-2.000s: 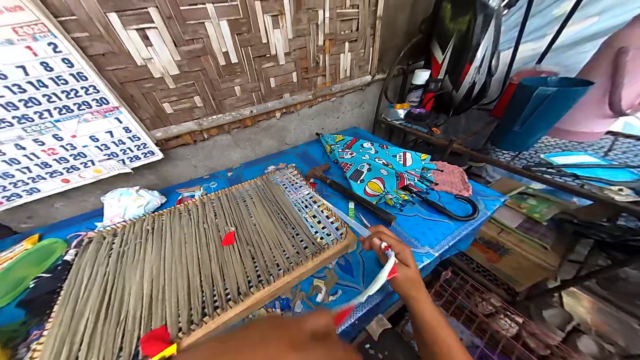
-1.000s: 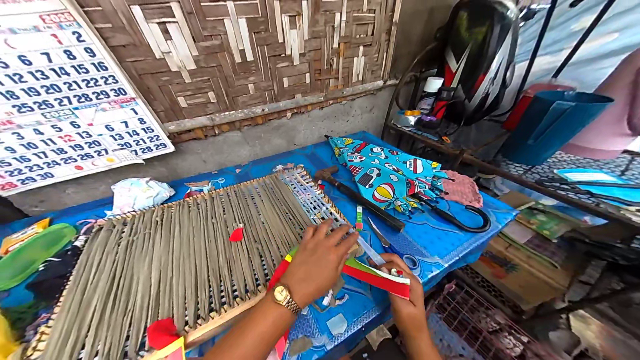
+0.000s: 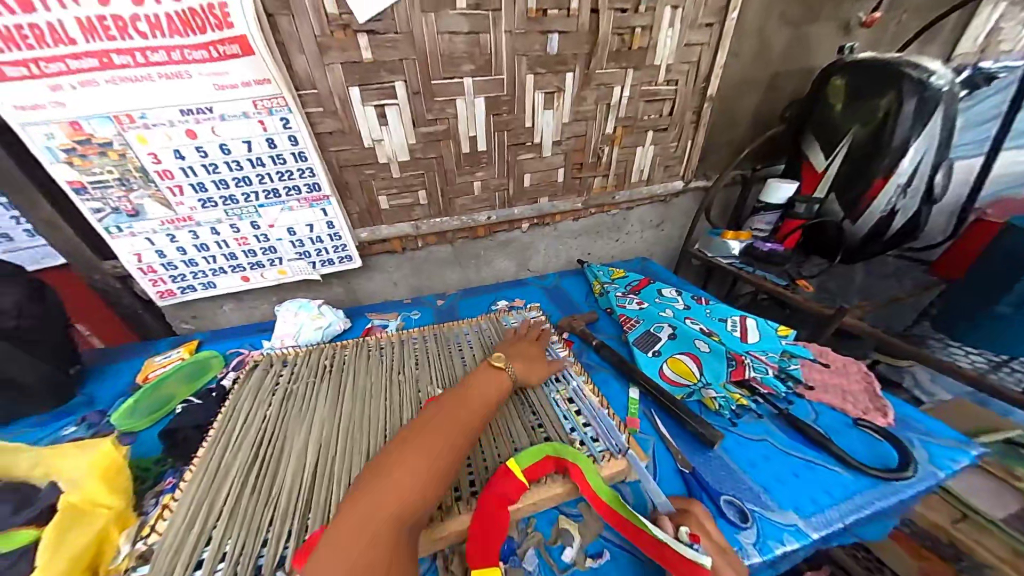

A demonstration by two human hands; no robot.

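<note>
A wooden frame with nails along its edges [image 3: 524, 502] lies on the blue-covered table, strung with grey-brown fabric strips [image 3: 320, 416]. Pale bluish strips [image 3: 580, 400] run along its right side. My left hand [image 3: 528, 352], a gold watch on its wrist, rests spread on the far right part of the strips. My right hand [image 3: 700, 532], at the near right corner, holds a pale strip that runs to the frame, along with the end of a red, green and white fabric band [image 3: 560, 456]. The band curves over the frame's near edge.
Right of the frame lie a hammer [image 3: 640, 380], blue-handled scissors [image 3: 704, 480], a folded patterned umbrella [image 3: 680, 336] and a pink cloth [image 3: 848, 380]. A green plastic dish [image 3: 168, 390] and yellow cloth [image 3: 72, 496] lie left. Fabric scraps [image 3: 560, 540] sit by the near edge.
My left hand has moved from the near right part of the frame to its far right part. The colored band now arches over the near edge. The view has tilted up.
</note>
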